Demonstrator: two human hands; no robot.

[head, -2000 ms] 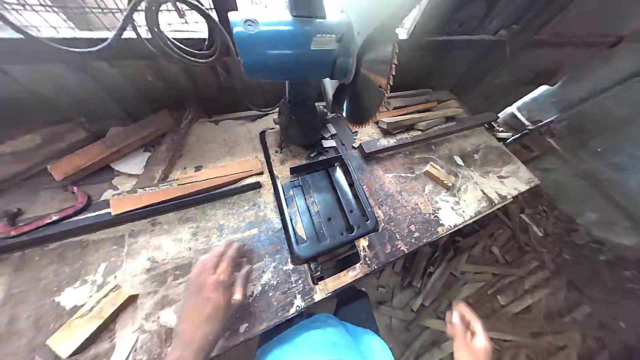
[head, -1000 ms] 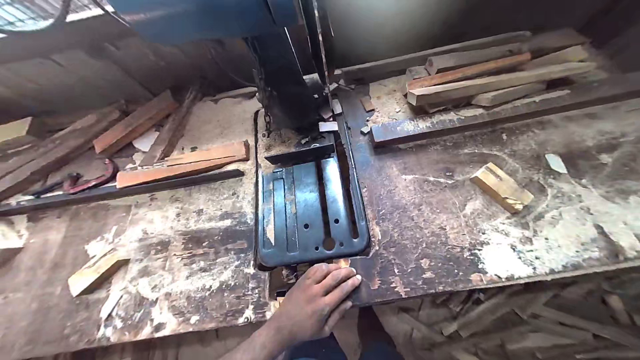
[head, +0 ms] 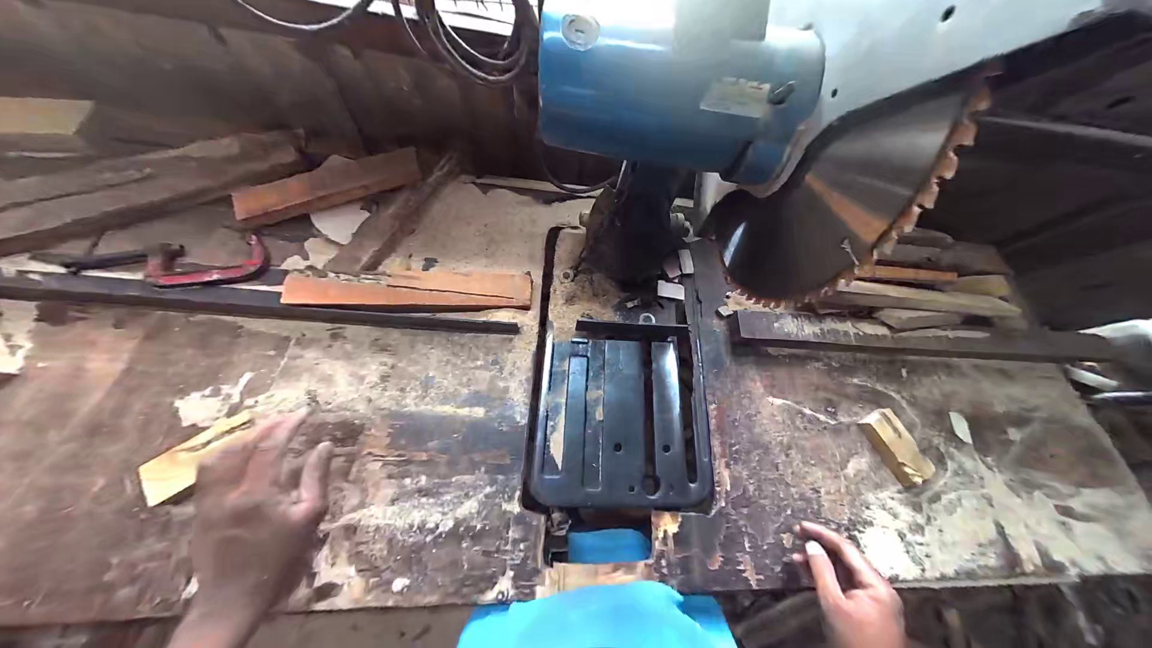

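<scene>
My left hand (head: 261,504) is over the bench at the left, palm down, fingers spread, its fingertips at a short pale wood offcut (head: 193,459) that it partly covers; no grip on it shows. At the front edge on the right is my right hand (head: 850,585), fingers apart and holding nothing. Between them lies the black metal base plate (head: 621,423) of a chop saw. The saw's blue motor (head: 675,99) and its toothed circular blade (head: 855,198) are raised above the back of the bench. Another wood block (head: 897,447) rests to the right of the plate.
Dark fence rails (head: 927,340) run along both sides of the saw. Behind them lie stacked wood strips (head: 936,297), an orange-brown wood piece (head: 405,290) and a red C-clamp (head: 207,270). A cable (head: 477,54) hangs at the back wall.
A hand that rested at the front of the base plate one second ago is no longer there. My left hand is now at the left offcut, and my right hand shows at the front edge.
</scene>
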